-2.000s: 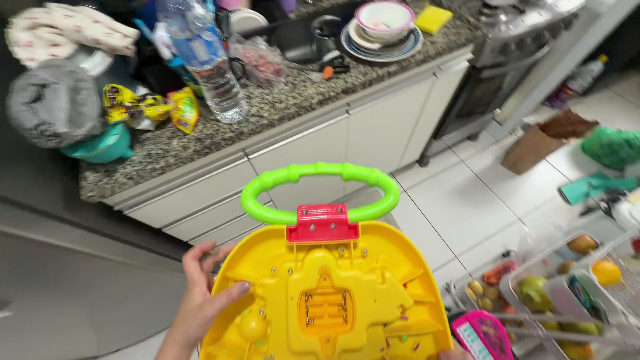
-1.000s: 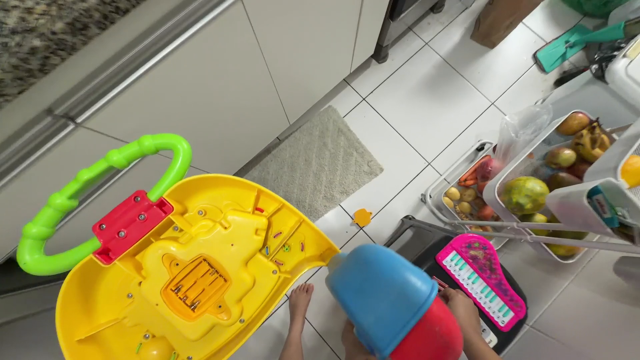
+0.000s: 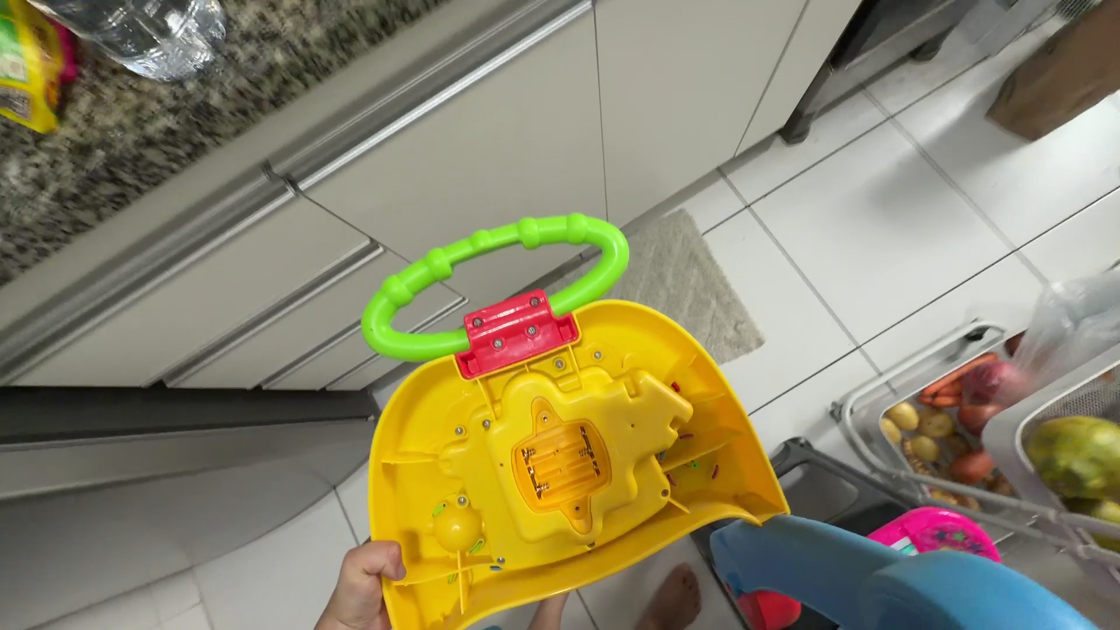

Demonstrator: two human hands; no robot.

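My left hand (image 3: 360, 588) grips the lower left rim of a yellow plastic toy panel (image 3: 411, 490), its underside facing up. An empty battery compartment (image 3: 560, 464) with metal springs lies uncovered in its middle. A red plastic bracket (image 3: 516, 334) with screws joins the panel's top edge to a green ring-shaped handle (image 3: 490, 241). Small colored bits lie inside the panel. A blue plastic part (image 3: 840, 560) meets the panel's lower right corner. My right hand is not in view.
White cabinets (image 3: 490, 157) and a granite counter (image 3: 262, 52) stand at the upper left. A grey mat (image 3: 700, 289) lies on the tiles. At right are wire baskets of produce (image 3: 936, 429), a pink toy (image 3: 941, 529) and a brown paper bag (image 3: 1063, 70). Bare feet (image 3: 674, 599) show below.
The yellow panel and green handle have turned from their slant of a second ago. My left hand now shows on the panel's rim. The blue part sits farther right and lower in view.
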